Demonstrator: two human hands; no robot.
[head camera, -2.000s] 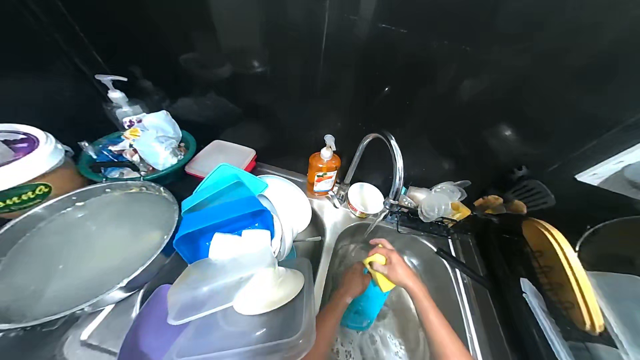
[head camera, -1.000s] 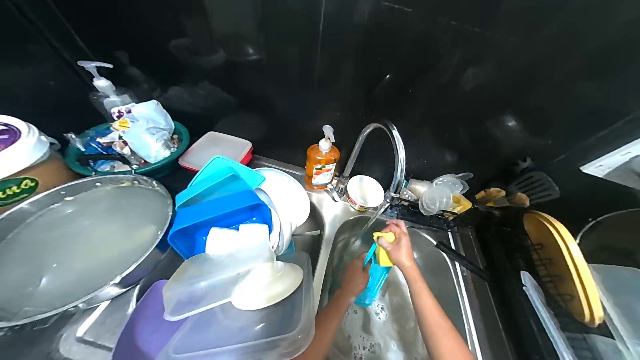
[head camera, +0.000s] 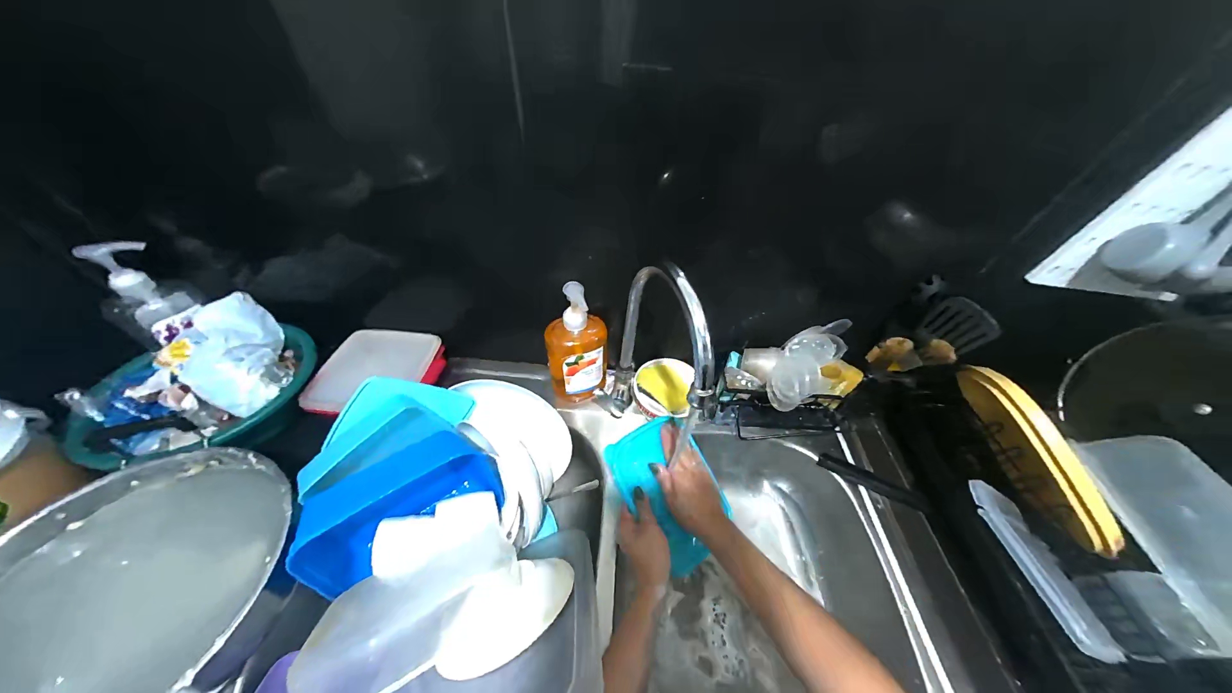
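A turquoise plastic container (head camera: 635, 452) is tilted under the chrome faucet (head camera: 695, 337), over the steel sink basin (head camera: 818, 539). My left hand (head camera: 643, 549) grips its lower left side. Against its inner face lies my right hand (head camera: 691, 481), fingers spread, with water running over them. A yellow sponge (head camera: 664, 383) rests in a white bowl (head camera: 691, 371) behind the faucet base. An orange pump bottle of soap (head camera: 577, 356) stands to the left of that bowl. Suds lie on the basin floor.
Blue tubs (head camera: 385, 500), white plates (head camera: 520, 423) and a clear plastic container (head camera: 568, 577) are piled left of the basin. Farther left are a large metal pan (head camera: 144, 577) and a green basin (head camera: 298, 361) of refuse. On the right are a black handle (head camera: 871, 481) and yellow round boards (head camera: 1044, 462).
The yellow sponge was in my right hand and is now in the bowl behind the faucet. The turquoise container has moved up and left, under the running water.
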